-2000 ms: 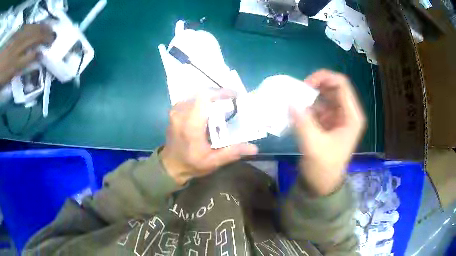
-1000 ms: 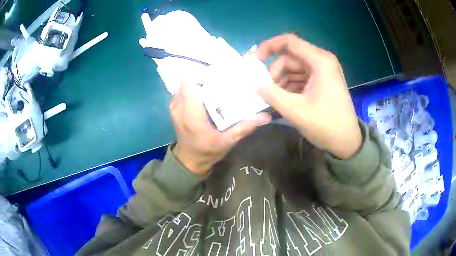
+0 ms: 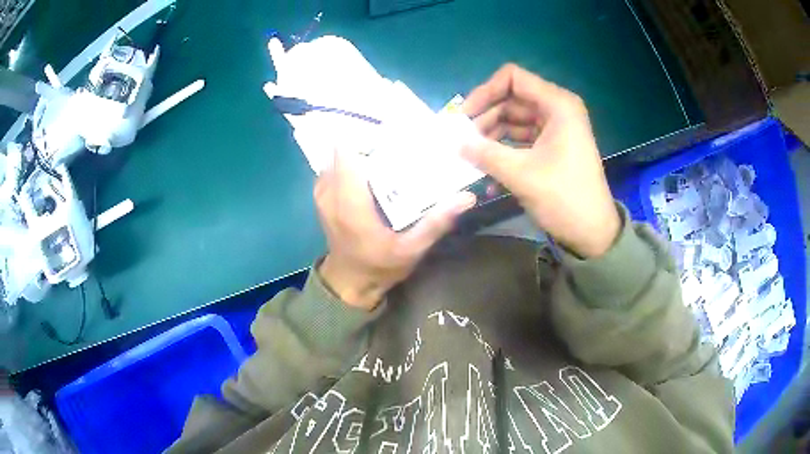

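A white camera unit, strongly overexposed, is held above the front of the green bench. A black cable lead with a thicker plug end lies across it. My left hand holds the unit's near end from below and the left, thumb on its left side. My right hand pinches at the right side of the near end with thumb and index finger. Any separate white piece at its fingertips merges with the glare, so I cannot tell its outline.
Several white camera units with antennas and cables stand at the left of the green bench. A blue bin of white parts is at the right. Another blue bin is at the lower left. Brown cardboard shows at the upper right.
The view has turned. The right hand has moved in from holding a white piece out at the right to the unit's near end. In the last second both hands have barely moved.
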